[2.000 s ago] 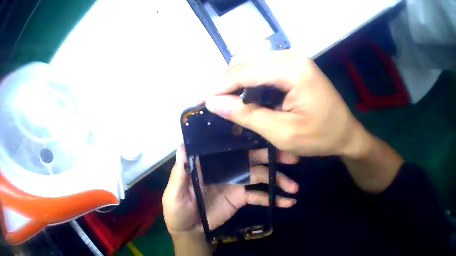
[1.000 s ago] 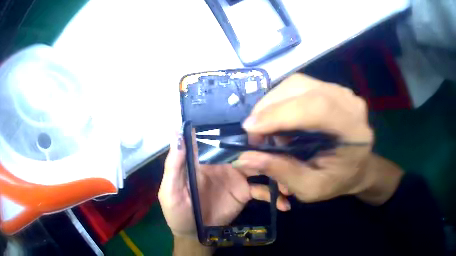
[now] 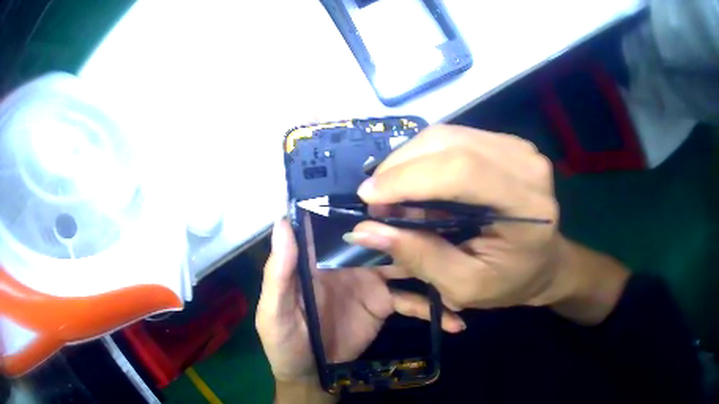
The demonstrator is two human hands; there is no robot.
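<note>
My left hand (image 3: 285, 308) holds a black phone middle frame (image 3: 340, 164) from behind and along its left side, with fingers showing through the window and at the right edge. Yellow-gold strips line the frame's top and bottom ends. A dark glossy film (image 3: 347, 251) partly fills the upper window. My right hand (image 3: 473, 213) holds black tweezers (image 3: 410, 221) nearly level. Their pale tips are close together at the frame's left side rail, near the window's top left corner. Whether the tips hold a part cannot be told.
Another middle frame (image 3: 394, 96) lies on the glaring white bench (image 3: 229, 87) at the top. An orange-and-white dispenser (image 3: 102, 304) with a clear disc (image 3: 67, 181) stands at the left. A red stool (image 3: 185, 331) is at the lower left; another red object (image 3: 599, 118) is at the right.
The tweezers have swung across the frame, then up slightly to the left rail, and their tips have drawn together. The held frame has tilted to show its upper plate.
</note>
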